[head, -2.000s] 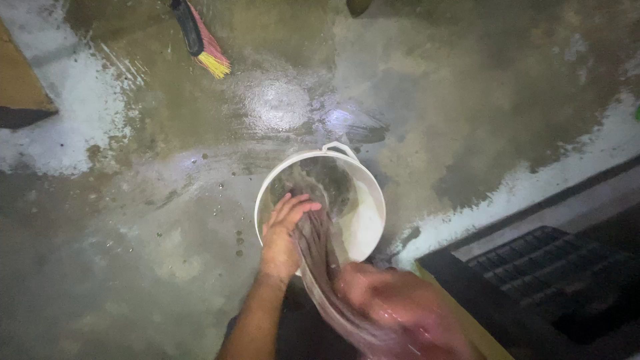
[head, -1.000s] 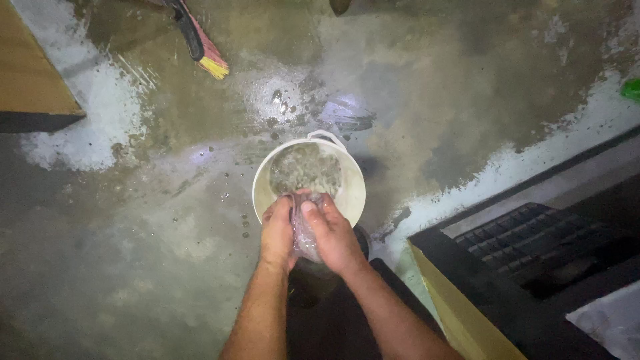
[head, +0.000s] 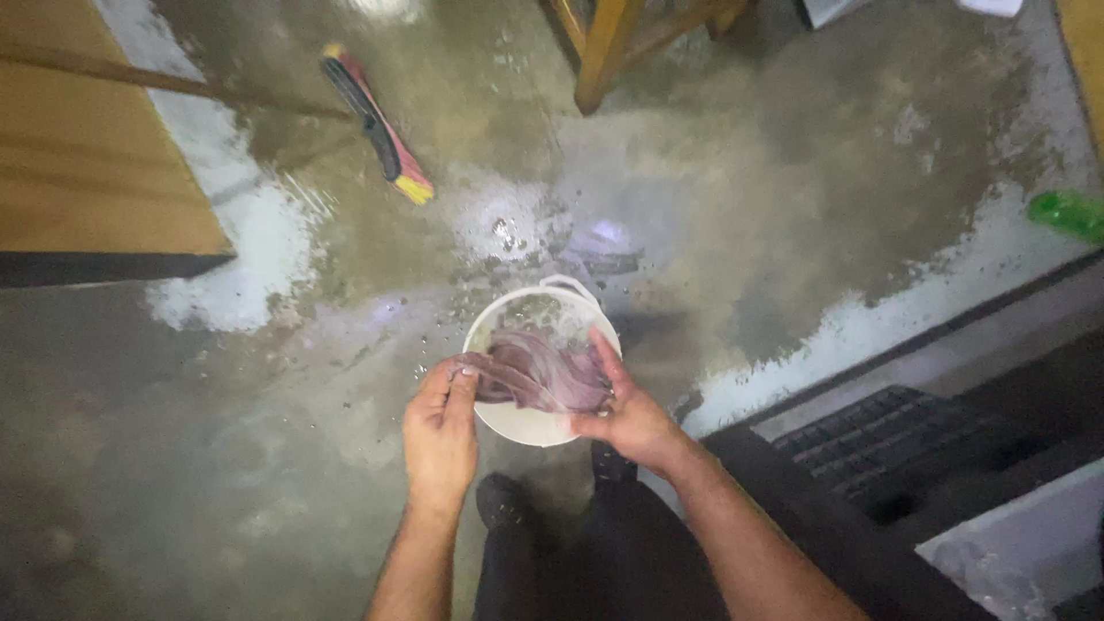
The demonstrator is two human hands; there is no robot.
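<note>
A white plastic bucket [head: 526, 425] with a raised handle stands on the wet concrete floor just beyond my feet, with sudsy water inside. Over its mouth a wet mauve cloth [head: 548, 366] is spread between my hands. My left hand [head: 444, 418] pinches one end of the cloth at the bucket's left rim, thumb on top. At the right rim, my right hand [head: 625, 410] supports the other end, its fingers and thumb spread around the cloth. The cloth's lower part and most of the water are hidden.
A broom head [head: 375, 121] with red and yellow bristles lies on the floor beyond the bucket. A wooden stool leg [head: 595, 69] stands at the top. Left is a tan board-like surface [head: 103, 164]; right are a dark slatted rack [head: 871, 435] and a green plastic object [head: 1068, 216].
One second ago the cloth was bunched between both hands over the bucket; now the hands are apart and the cloth is opened out. The view has shifted, showing the stool leg.
</note>
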